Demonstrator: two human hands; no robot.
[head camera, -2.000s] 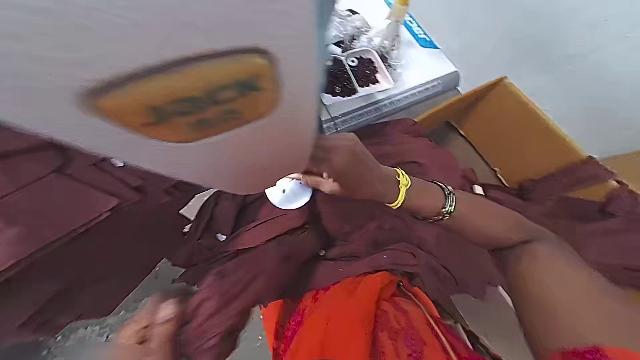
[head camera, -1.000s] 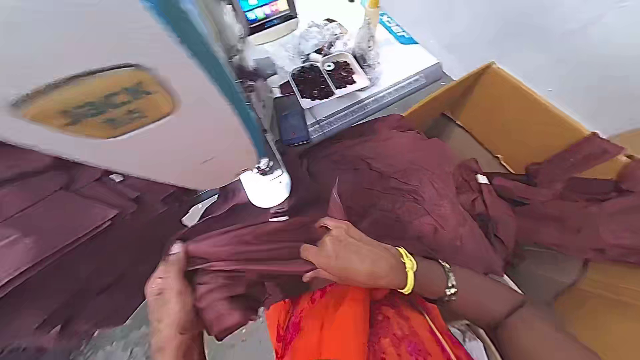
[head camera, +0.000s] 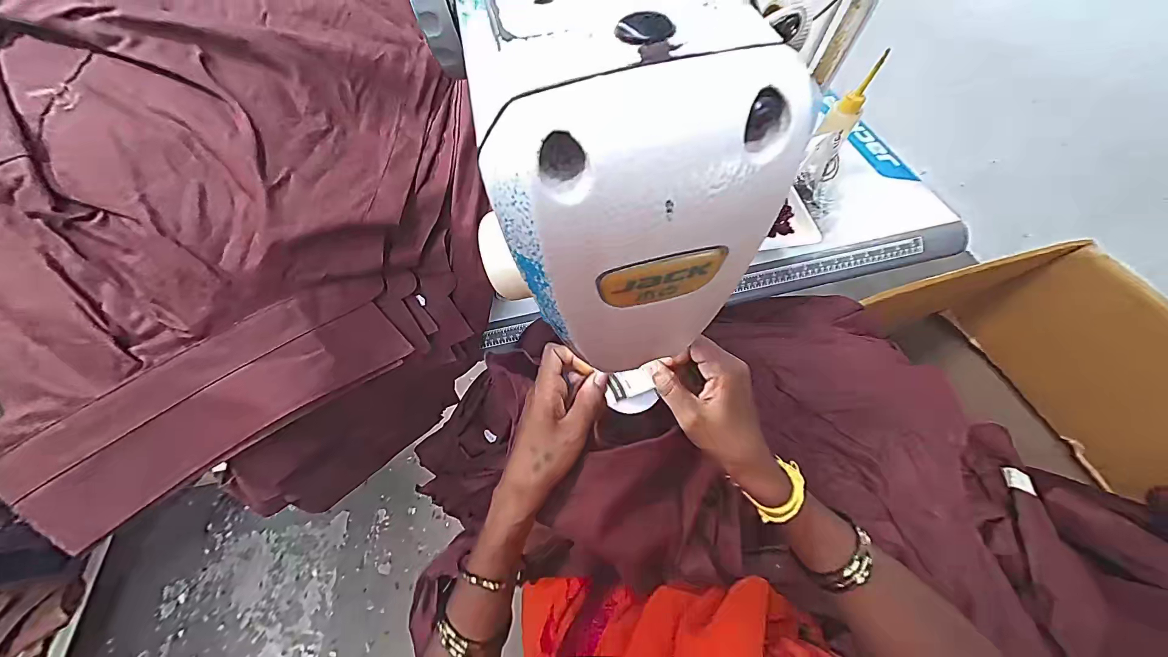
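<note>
A small white label (head camera: 631, 382) with dark print is stretched between my two hands, just under the head of a white Jack sewing machine (head camera: 639, 201). My left hand (head camera: 557, 411) pinches its left end between thumb and fingers. At its right end, my right hand (head camera: 712, 397) has the same kind of pinch. Beneath the label shows a round white part (head camera: 631, 402) of the machine. Maroon cloth (head camera: 657, 502) lies under both hands and spreads to the right. The needle and presser foot are hidden by the machine head.
Stacked maroon cloth pieces (head camera: 210, 392) lie at the left. An open cardboard box (head camera: 1049, 338) stands at the right, with maroon cloth over its near side. Behind the machine head are a white tray (head camera: 803, 224) of small dark items and a yellow-tipped bottle (head camera: 844, 119).
My hands have moved from the maroon cloth up to the machine head, and the label is now between them. The view has shifted noticeably to the left.
</note>
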